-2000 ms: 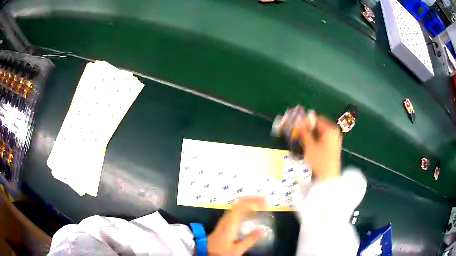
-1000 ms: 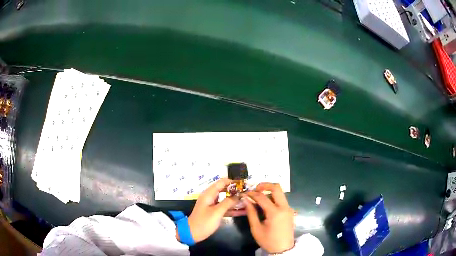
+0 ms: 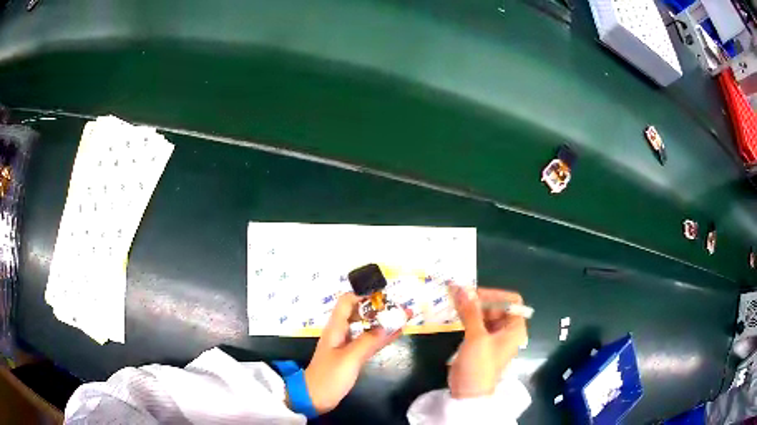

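A small module [image 3: 368, 281] with a black square end, orange middle and whitish rounded end is held in my left hand [image 3: 340, 353], black end up. It is over the lower middle of the white label sheet [image 3: 290, 257], which has rows of bluish marks and yellowish parts. My right hand [image 3: 488, 344] is at the sheet's lower right edge, blurred, with its fingers partly bent. A slim whitish thing [image 3: 520, 310] shows at its fingers; whether it is gripped is unclear.
A stack of label sheets [image 3: 108, 216] lies left, beside clear blister trays [image 3: 10, 249]. A blue bin [image 3: 627, 383] with white pieces stands right, with small white pads [image 3: 564, 329] near it. Across the belt [image 3: 332, 91] are several modules [image 3: 556, 175] and a white box [image 3: 635, 37].
My right hand, earlier at the module with my left, has moved right, away from it. The module has shifted slightly left in my left hand. Two seconds ago my right hand was near the belt edge.
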